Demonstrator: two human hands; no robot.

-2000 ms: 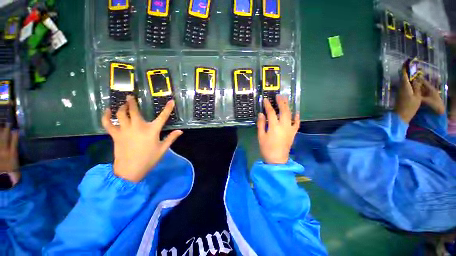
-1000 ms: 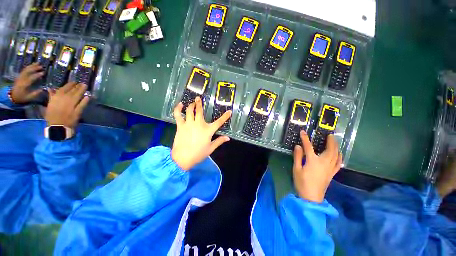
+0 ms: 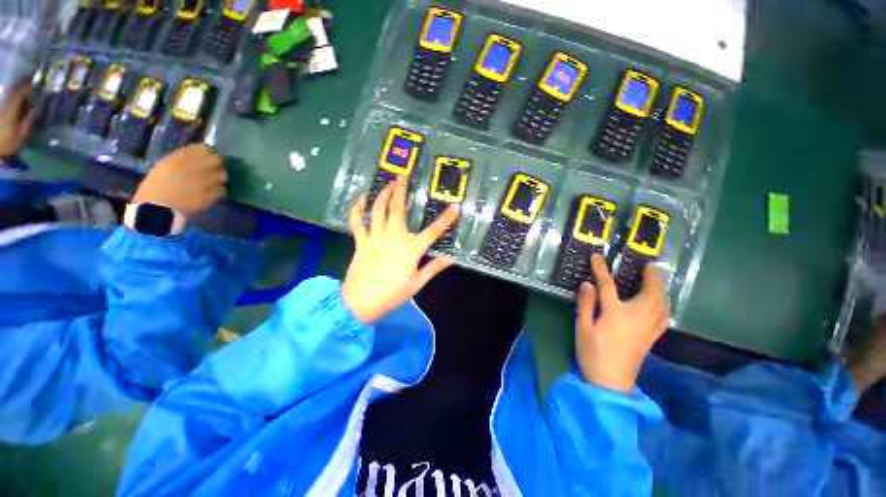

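Note:
A clear blister tray [image 3: 467, 136] lies in front of me with two rows of keypad phones, face up. The back-row phones [image 3: 551, 99] have lit screens. In the front row, the leftmost phone [image 3: 400, 153] is lit; the other front-row phones [image 3: 516, 221] have dark screens. My left hand [image 3: 393, 254] rests with spread fingers on the keypads of the two leftmost front phones. My right hand [image 3: 622, 322] has its fingertips on the keypads of the two rightmost front phones [image 3: 588, 241]. Neither hand grips a phone.
A pile of batteries [image 3: 289, 49] in green, black, white and red lies left of the tray. White scraps [image 3: 297, 161] and one green battery [image 3: 778, 214] lie on the bench. A neighbour's phone tray [image 3: 136, 63] and hand [image 3: 182, 179] are at the left. A white board [image 3: 670, 27] stands behind.
The leftmost front phone's screen has gone from whitish to blue with a pink mark. The left neighbour's hands have moved off their phones. My hands stay on the same phones.

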